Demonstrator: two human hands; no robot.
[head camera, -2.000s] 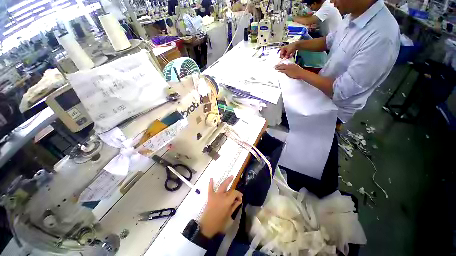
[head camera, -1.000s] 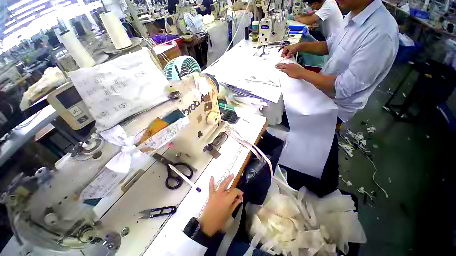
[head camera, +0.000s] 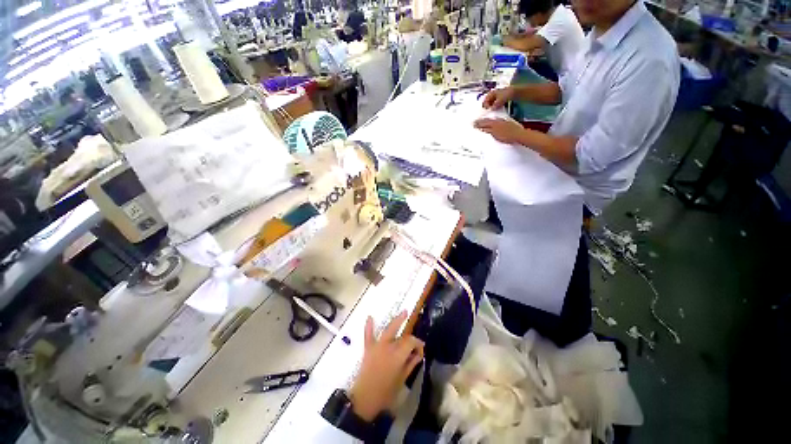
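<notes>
My left hand, with a dark watch and white sleeve, lies palm down on the front edge of the white table. Two fingers are spread and the others bend towards the edge. A pale fabric strip hangs below the table edge beside it; whether my fingers grip it is hidden. My right hand is not in view. A ruffled heap of cream strips lies at the lower right. A thin pinkish-white tape hangs over the table edge above my hand.
Black-handled scissors, a white pen and dark snips lie left of my hand. Beyond them is the white machine head, with papers and a white bow. A neighbouring person handles a white panel.
The view has tilted slightly, shifting the machine and tools a little down in the picture. My left hand stays at the table edge with nearly the same finger pose.
</notes>
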